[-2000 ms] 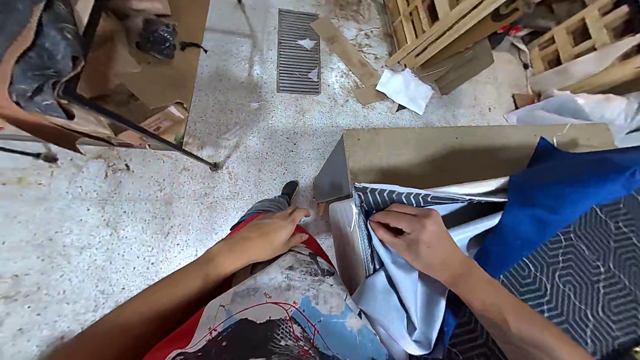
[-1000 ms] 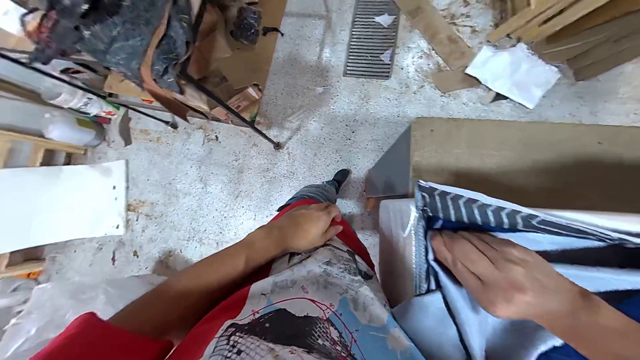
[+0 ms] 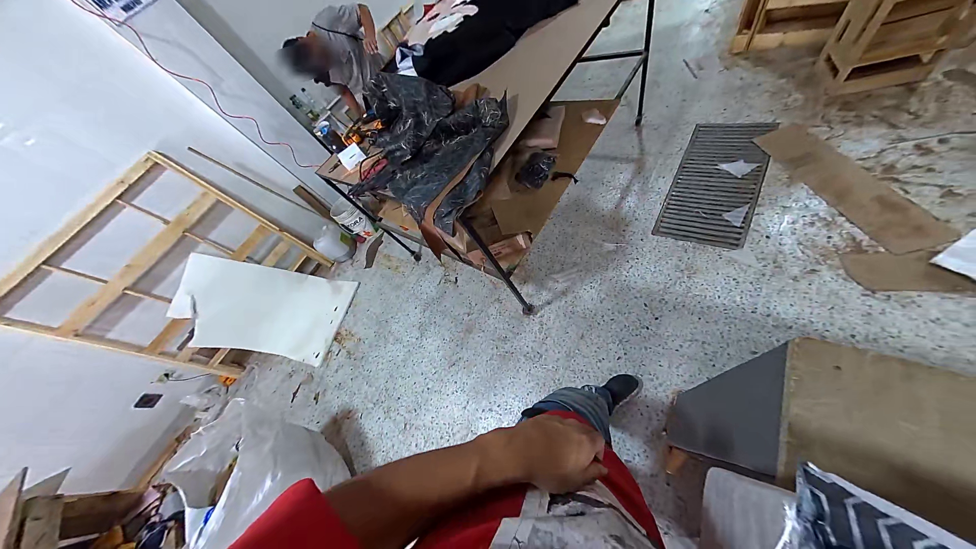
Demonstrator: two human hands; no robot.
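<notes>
My left hand (image 3: pixel 560 454) rests at the front of my red shirt (image 3: pixel 629 488), beside a printed pale cloth (image 3: pixel 579 526) on my front. Its fingers are curled under, so whether they hold any cloth is hidden. My right hand is out of view. At the lower right corner, the dark fabric with white chevron stripes (image 3: pixel 862 507) lies on the upholstered piece of furniture, near a light grey padded part (image 3: pixel 740 507). Behind it stands the furniture's brown panel (image 3: pixel 877 427) with a dark grey side (image 3: pixel 732 408).
A metal-legged work table (image 3: pixel 553 57) holds crumpled black sheeting (image 3: pixel 435 137); a person (image 3: pixel 343 46) leans beside it. A floor grate (image 3: pixel 713 187), cardboard strips (image 3: pixel 862 191), a wooden frame (image 3: pixel 114 290) with a white board (image 3: pixel 259 305), and plastic bags (image 3: pixel 267 450) surround the terrazzo floor.
The view has swung far to the left. My right hand, earlier on the fabric at the furniture's corner, is out of view. My left hand remains at my shirt, its fingers more curled than two seconds ago.
</notes>
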